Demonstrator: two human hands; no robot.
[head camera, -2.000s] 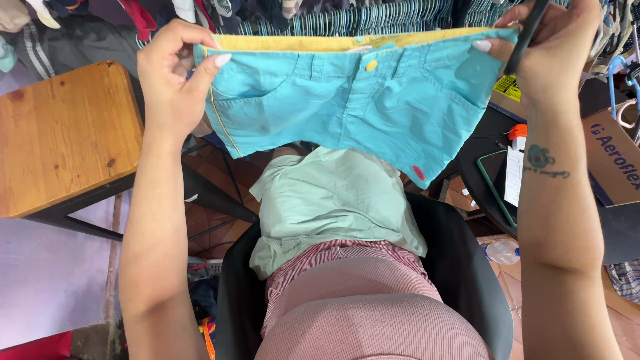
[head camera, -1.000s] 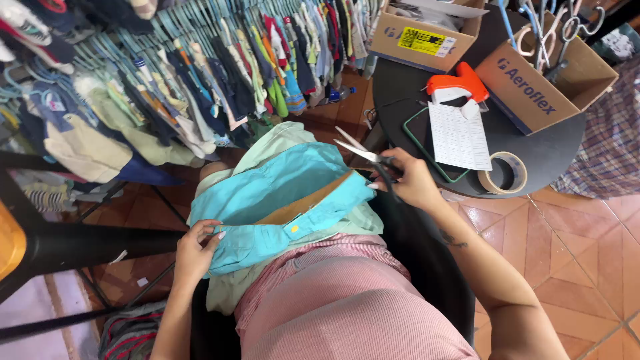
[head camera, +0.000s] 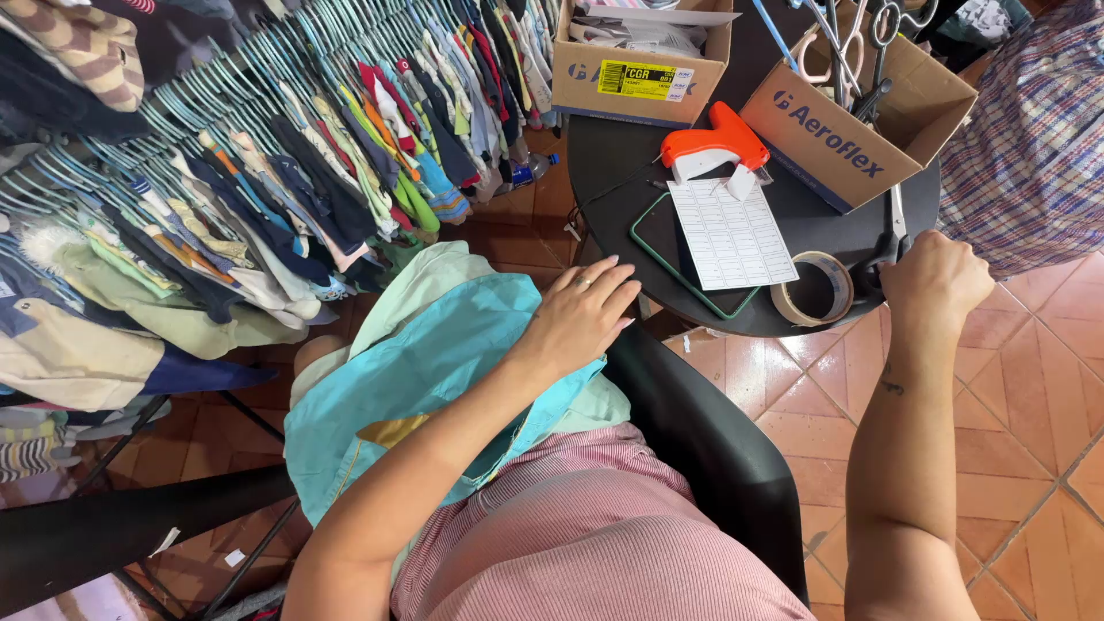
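Observation:
Turquoise shorts (head camera: 414, 362) lie across my lap on top of a pale green cloth (head camera: 423, 289). My left hand (head camera: 580, 312) rests palm down near their right edge, its fingers extended beside the table rim and gripping nothing. At the table's right edge, my right hand (head camera: 936, 272) is closed by the handles of black-handled scissors (head camera: 897, 220); its fingertips are hidden, so whether it still grips them cannot be told. Left of the scissors is a roll of tape (head camera: 780, 297). A sheet of white labels (head camera: 733, 237) lies partly over a green-edged phone (head camera: 660, 228).
The round black table (head camera: 604, 155) also holds an orange tagging gun (head camera: 720, 142), a cardboard box (head camera: 642, 69) and another cardboard box holding hooks and scissors (head camera: 824, 142). Children's clothes on hangers (head camera: 319, 172) fill the left. A black chair (head camera: 716, 440) surrounds my lap.
The shorts were held up in both hands, then lowered onto my lap. My right hand has carried the scissors from beside the shorts to the table's right edge. My left hand has moved right, towards the table.

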